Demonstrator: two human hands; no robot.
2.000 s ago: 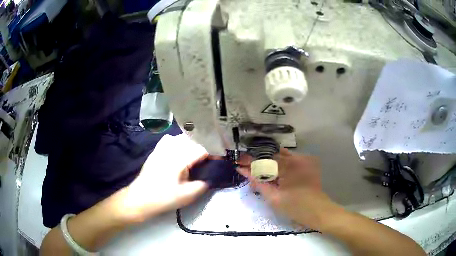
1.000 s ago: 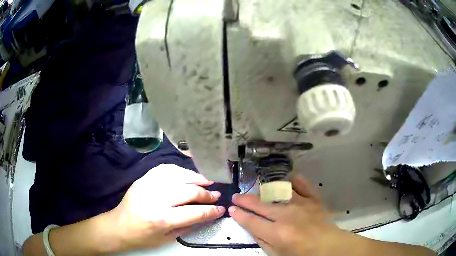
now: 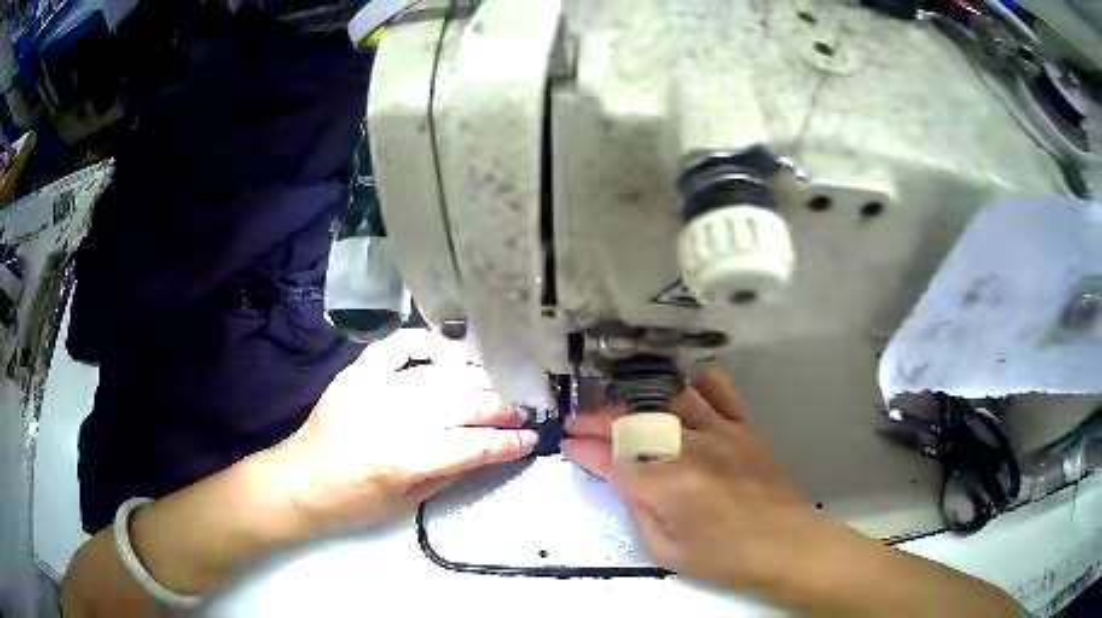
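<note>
A dark navy garment piece lies bunched left of the off-white sewing machine. A small dark edge of cloth shows under the needle and presser foot. My left hand lies flat with its fingertips on the cloth, just left of the needle. My right hand is just right of the needle, its fingertips at the cloth edge, partly behind the lower tension dial. Both hands press on the cloth; whether the right one pinches it is hidden.
A green tube with a white band hangs left of the machine head. An upper tension dial juts from the head. Black-handled snips lie on the right of the bed, below a white paper note.
My fingers have moved closer in around the needle, and less dark cloth shows between them than two seconds ago. The camera view has shifted. Both hands stay at the cloth.
</note>
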